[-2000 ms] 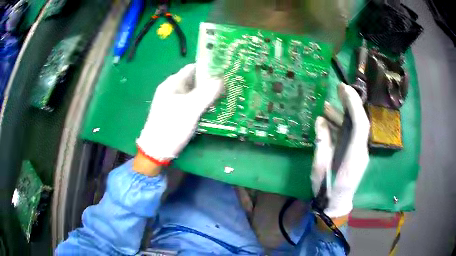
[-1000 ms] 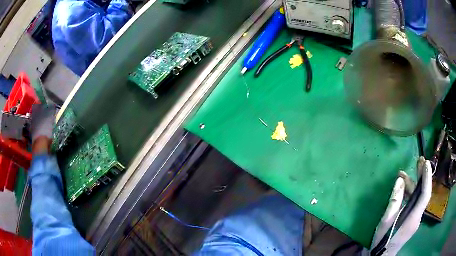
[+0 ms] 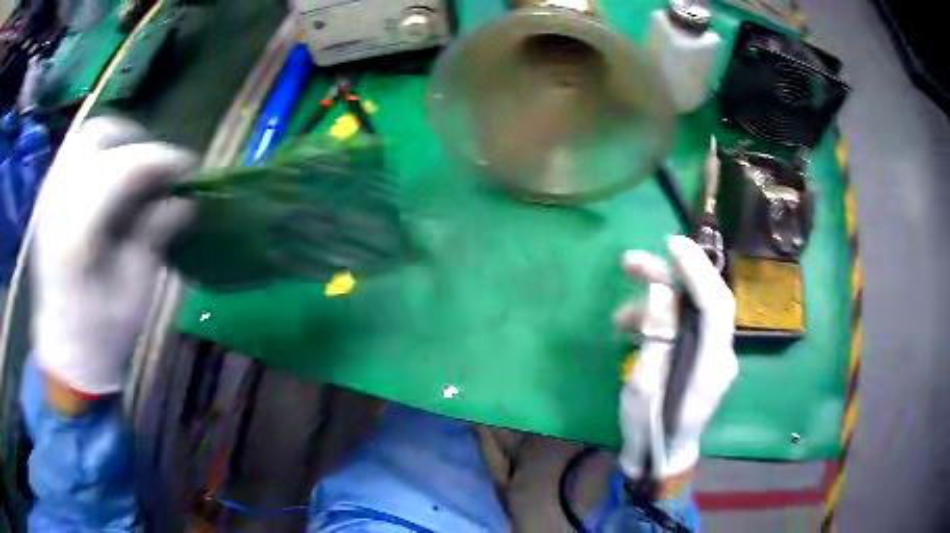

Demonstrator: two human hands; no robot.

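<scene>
My left hand, in a white glove, is blurred at the left and grips the left end of a green circuit board. The board is smeared by motion, tilted, and held over the left part of the green mat. Its parts cannot be made out. My right hand, also gloved, is at the mat's right and closed round the dark handle of a soldering iron. A cable hangs below that hand. A pointed metal barrel rises just above the hand, beside the iron stand; whether it joins the held handle is unclear.
A translucent fume hood is over the mat's back. A grey box, blue tool and cutters lie back left. A yellow sponge, black fan and white bottle are right. The conveyor runs left.
One second ago my left hand was not clearly identifiable and the mat's left held no board; now the hand has a board there. The view has swung right. The right hand still holds the iron.
</scene>
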